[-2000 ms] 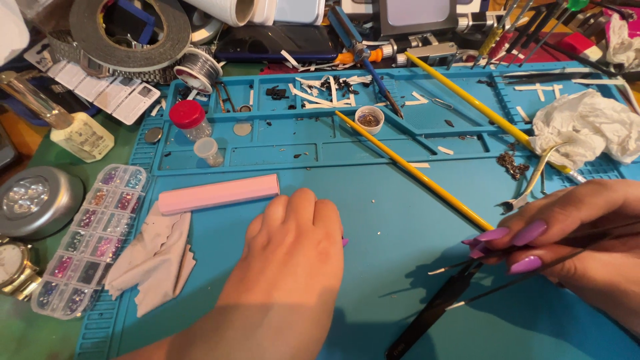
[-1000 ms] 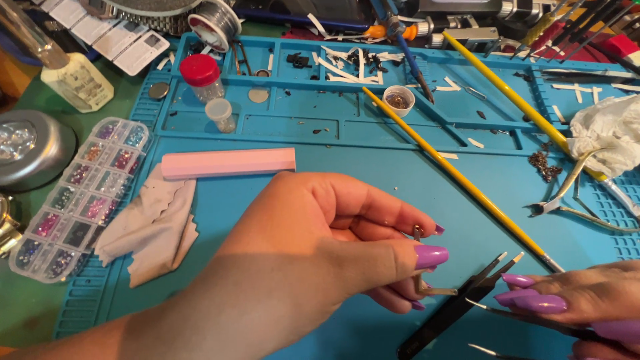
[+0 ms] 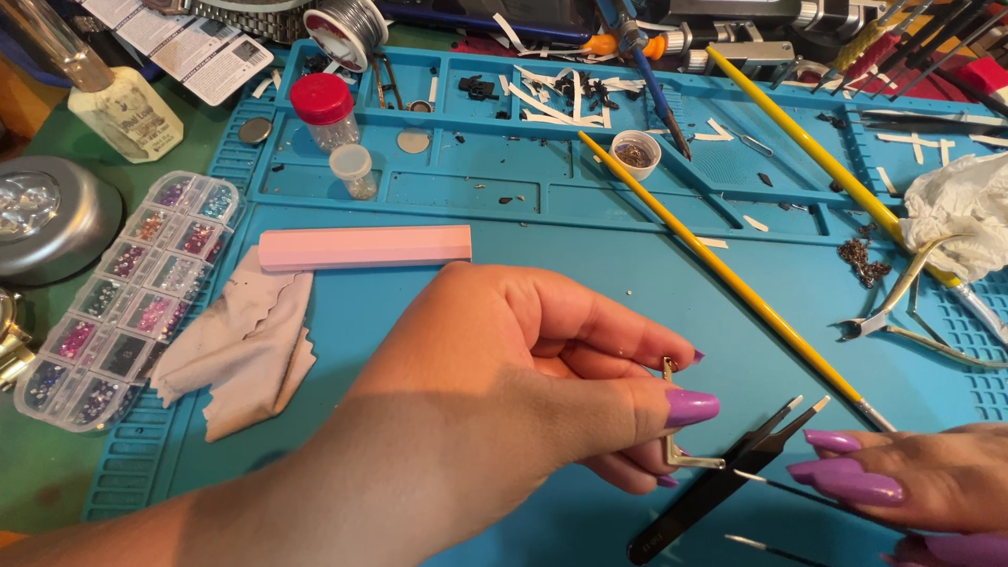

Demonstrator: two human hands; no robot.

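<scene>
Between thumb and fingers, my left hand [image 3: 504, 394] pinches a small gold-coloured metal piece [image 3: 697, 461] with a bent, L-shaped lower end. At the lower right edge, partly cut off, my right hand [image 3: 921, 480] holds dark tweezers [image 3: 795, 496] with pale tips pointing toward the metal piece, apart from it. Black tweezers [image 3: 709, 488] with light tips lie on the blue work mat [image 3: 567, 252] between the hands. A pink bar [image 3: 366, 247] and a beige cloth [image 3: 248, 346] lie left of my left hand. One tiny bright speck sits on the mat above my fingers.
Trays along the mat's back hold paper strips [image 3: 579, 94] and black scraps. A red-capped jar [image 3: 323, 102], a small vial [image 3: 353, 172] and a gem box [image 3: 134, 299] stand left. Yellow-handled brushes [image 3: 732, 307], nippers [image 3: 894, 311], a chain [image 3: 864, 260] and crumpled tissue [image 3: 957, 213] lie right.
My left hand has turned from back-up to a side-on pinch, bringing the gold-coloured piece into view. My right hand has moved lower at the right edge with its tweezers.
</scene>
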